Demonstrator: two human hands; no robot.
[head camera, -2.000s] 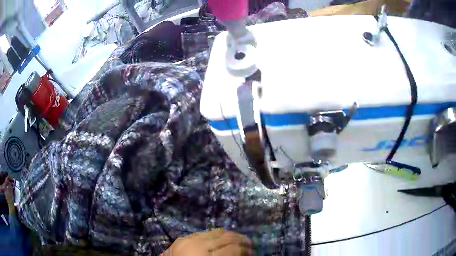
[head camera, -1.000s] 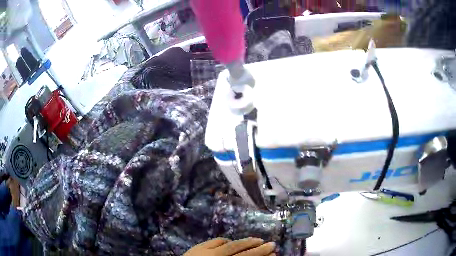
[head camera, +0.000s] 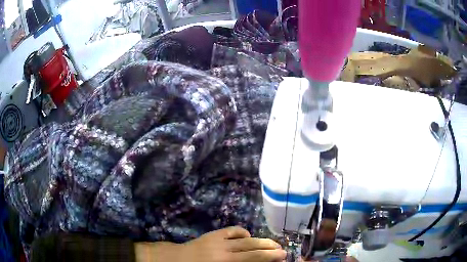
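Observation:
Thick plaid cloth (head camera: 148, 153) in dark grey-purple with white and bluish checks lies in a big folded heap left of the white sewing machine head (head camera: 368, 153). My left hand (head camera: 215, 247), bare under a dark sleeve, rests palm down on the cloth at the bottom edge. Its fingers are extended, with the tips just left of the needle area (head camera: 294, 248). The lower edge of the picture cuts off part of this hand, and its thumb is not clear. The bent metal guard (head camera: 329, 210) hides part of the needle area. My right hand is not recognisable in the picture.
A bright pink object (head camera: 327, 41) stands above the machine head. Brown paper or card (head camera: 399, 64) lies behind it. Dark plum cloth (head camera: 189, 43) lies beyond the heap. A red container (head camera: 57, 77) stands at the far left. A black cord (head camera: 453, 169) crosses the machine head.
The view has shifted, so the machine head sits further right and the scissors are out of the picture. My left hand and more of its sleeve now show, with the fingertips close to the needle area.

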